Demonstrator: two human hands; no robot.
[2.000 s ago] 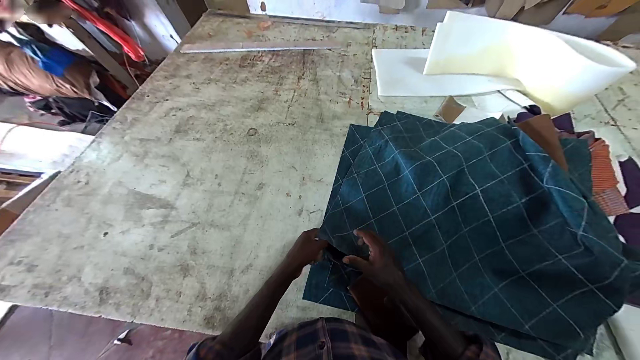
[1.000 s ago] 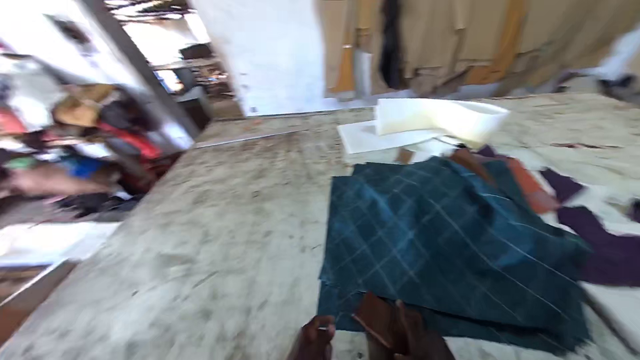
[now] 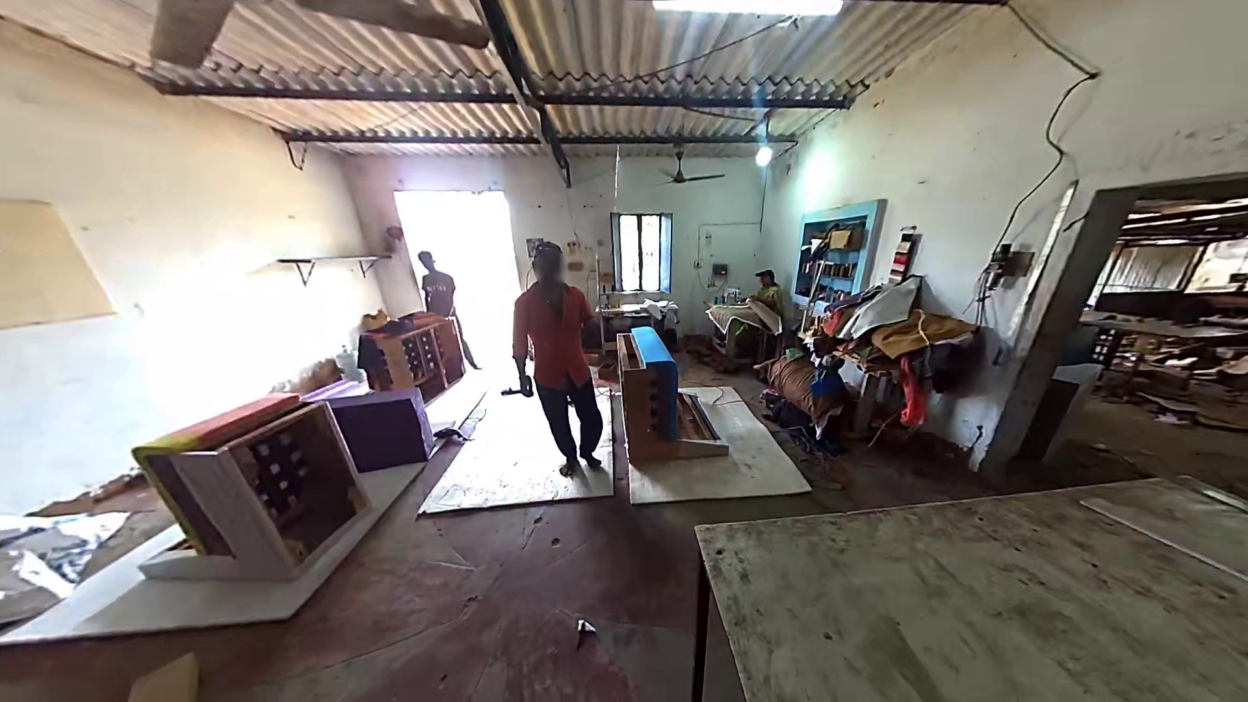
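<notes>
Neither my left hand nor my right hand shows in the head view now. At the lower right is a corner of the worn work table (image 3: 936, 595), with a long straight strip (image 3: 1160, 536) lying on its far right part. The dark green checked cloth is out of view. Further off, a partly built sofa frame with a blue panel (image 3: 655, 375) stands on a pale board (image 3: 751, 458). At the left, another upholstered frame (image 3: 283, 487) rests tilted on a pale board.
A person in a red shirt (image 3: 554, 331) stands barefoot on a board (image 3: 497, 468), a dark tool in one hand. Another person stands by the bright doorway, and one sits at the back right. Heaped fabrics (image 3: 907, 331) lie along the right wall. A purple block (image 3: 382, 429) stands at left.
The view has swung far up and left, from the table to the room. Both hands, seen earlier at the green checked cloth, have left the view along with the cloth.
</notes>
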